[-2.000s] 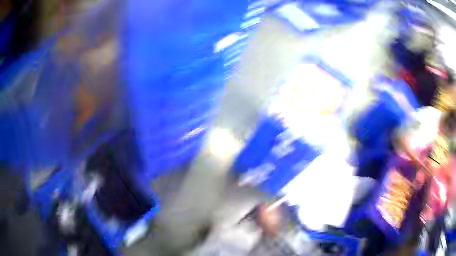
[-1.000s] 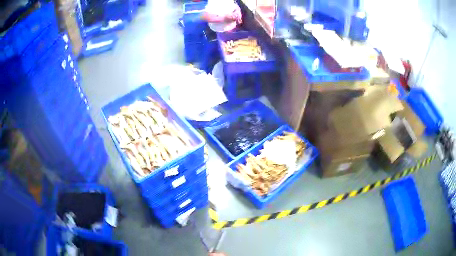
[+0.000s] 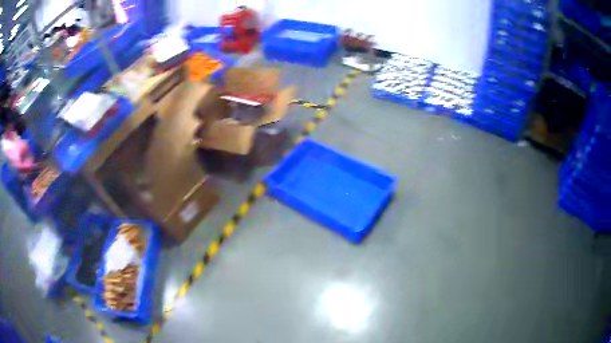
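Observation:
Neither of my hands is in the picture. Nearest in front of me, an empty blue crate lies on the grey floor beside the yellow-and-black tape line. At the lower left, a blue crate of tan moulded parts with a white liner piece on top stands beside a crate of dark parts. An open brown carton with red printed items inside stands left of the empty crate. The picture is somewhat blurred.
Tall blue crate stacks stand at the back right and right edge. Shallow crates of silver-white parts lie by the white wall. Another blue crate and an orange heap are at the back. Large brown cartons stand left.
The view has swung right. The empty crate has shifted from the right edge to the middle, and the tan-part crate to the lower left. The fingertips and thin rod at the bottom have left the picture.

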